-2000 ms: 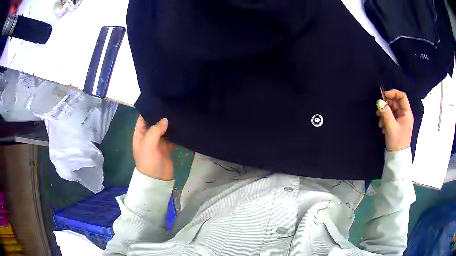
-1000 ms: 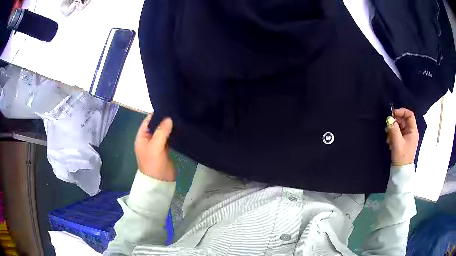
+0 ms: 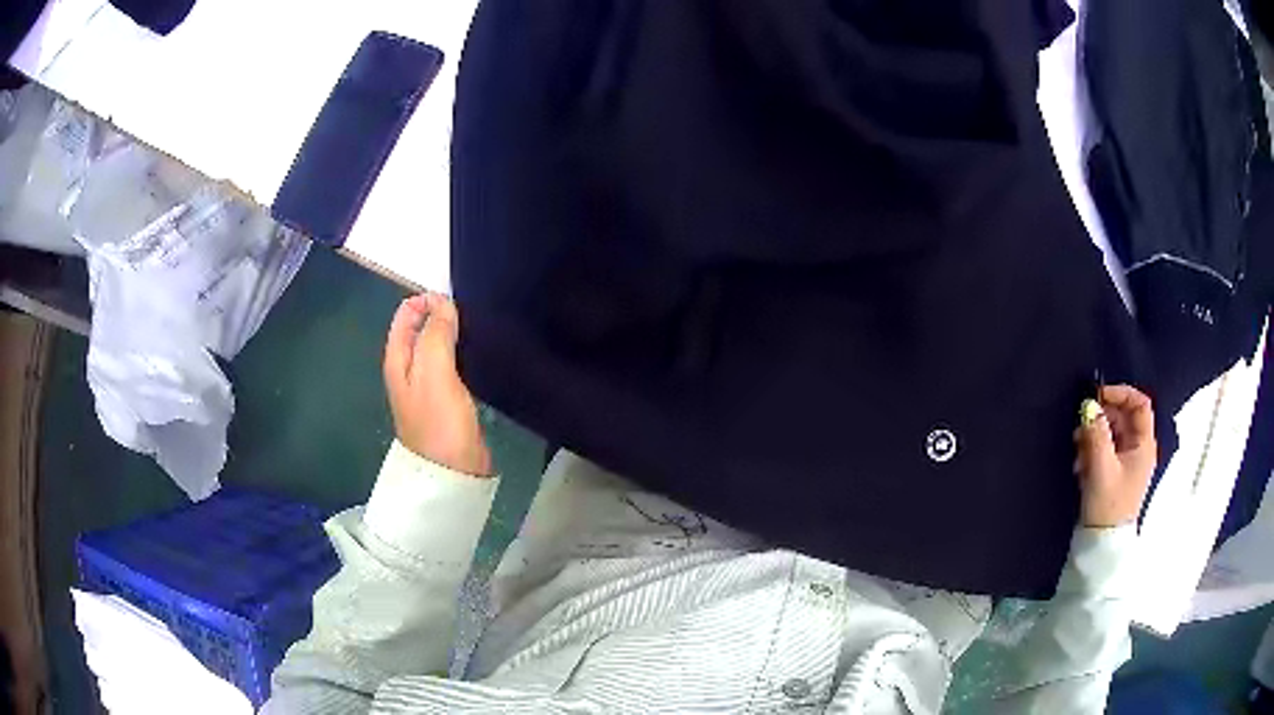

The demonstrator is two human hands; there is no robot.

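Observation:
A large black garment [image 3: 755, 321] covers the middle of the table and hangs over its near edge, with a round silvery snap or button [image 3: 940, 446] at its lower right. My left hand [image 3: 436, 384] is at the garment's left edge, fingers and thumb pinched on the cloth. My right hand [image 3: 1116, 454] grips the garment's right edge. A pale yellow patch [image 3: 1091, 412] shows at its fingertips, with a thin dark tip above it, maybe snips; the rest is hidden in the hand.
A dark phone-like rectangle [image 3: 359, 137] lies on the white table [image 3: 231, 91] at left. Another dark garment [image 3: 1171, 168] lies at far right. Clear plastic bags [image 3: 161, 314] hang left of the table edge. A blue crate [image 3: 210, 566] stands on the green floor at lower left.
The garment's near edge and snap have shifted down and slightly right in view. My right hand has moved down with its edge. My left hand's fingers have closed together at the left edge.

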